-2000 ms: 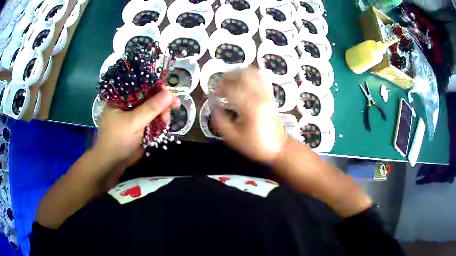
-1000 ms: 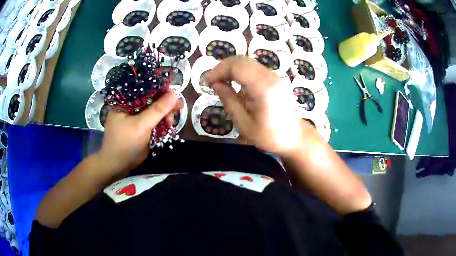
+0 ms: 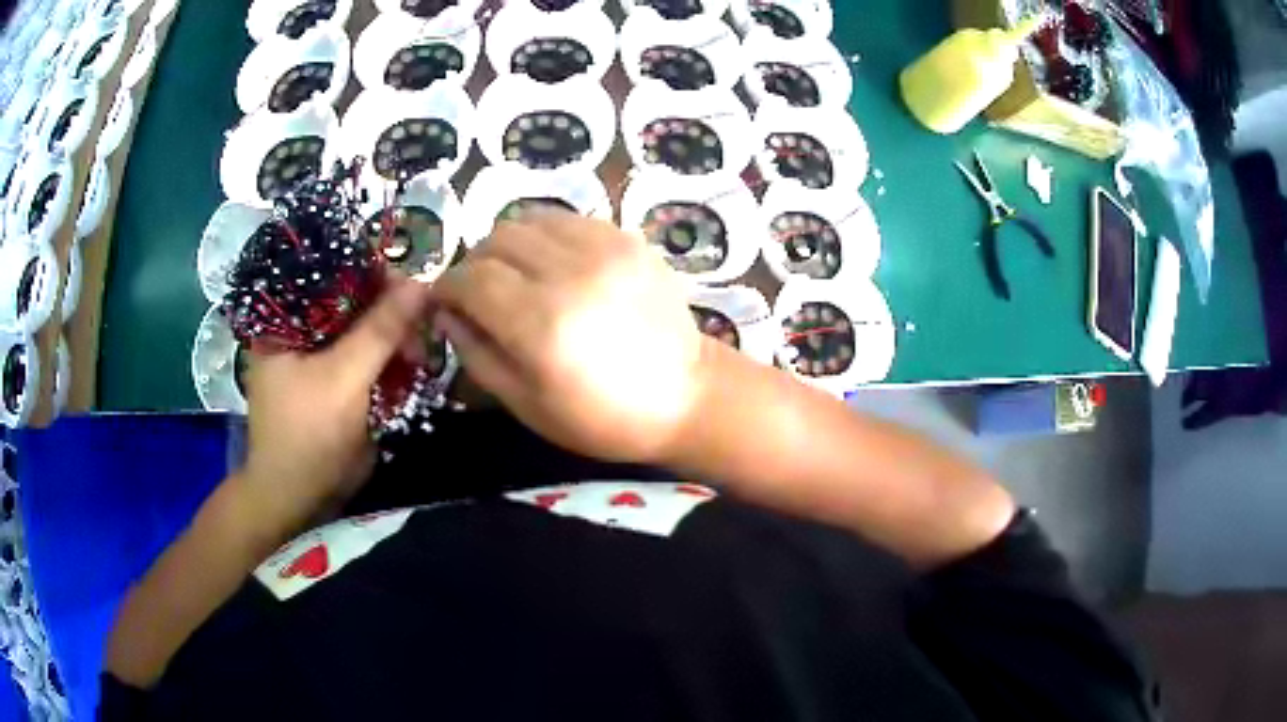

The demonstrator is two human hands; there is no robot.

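My left hand [image 3: 318, 402] is closed around a bundle of wired parts [image 3: 308, 275], with dark and silvery heads at the top and red-black wires. Its pale tips hang below the fist. My right hand [image 3: 586, 339] is beside it, fingertips bent together near my left thumb; whether they pinch a wire is hidden. White camera shells [image 3: 544, 138] with dark oval windows and rings of round spots lie in rows under and beyond both hands. Thin red wires cross some shells at the right. The hands cover parts of the nearest shells.
More shells [image 3: 40, 268] are stacked at the left above blue material [image 3: 127, 550]. On the green bench at the right are a yellow glue bottle [image 3: 960, 81], a parts box [image 3: 1061, 120], pliers [image 3: 1004, 219], a smartphone [image 3: 1112, 271], a white strip [image 3: 1159, 313] and a plastic bag [image 3: 1179, 162].
My right hand has moved left from over the shells to my left hand. The bench contents appear shifted left in the view. My left hand still holds the bundle.
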